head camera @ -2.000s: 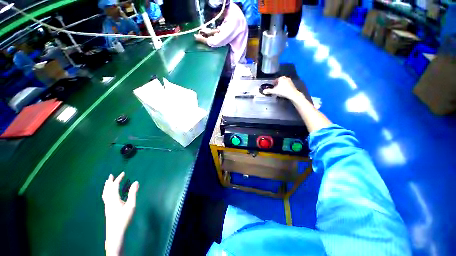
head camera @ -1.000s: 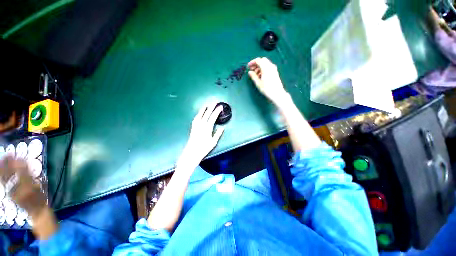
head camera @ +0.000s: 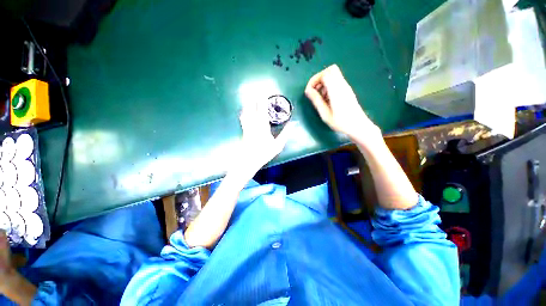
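Observation:
A round black plastic housing (head camera: pixel 279 109) is in my left hand (head camera: pixel 260 136), just above or on the green belt, its patterned pale inside facing up. My right hand (head camera: pixel 338 104) is to its right, fingers curled and pinched together; whether a small part is between the fingertips cannot be made out. A loose pile of small black parts (head camera: pixel 306 49) lies on the belt beyond my hands, with a few scattered crumbs beside it.
Another black housing (head camera: pixel 359 6) stands at the far edge. A whitish open carton (head camera: pixel 458 60) is at the right, with the machine's green button (head camera: pixel 453 193) and red button (head camera: pixel 460 238) below. At left are a yellow switch box (head camera: pixel 30 102), a tray of white discs (head camera: pixel 22 185) and a neighbour's hand.
My left hand now holds the housing with its patterned inside showing. My right hand has moved from the small-parts pile back toward me. The view has shifted slightly.

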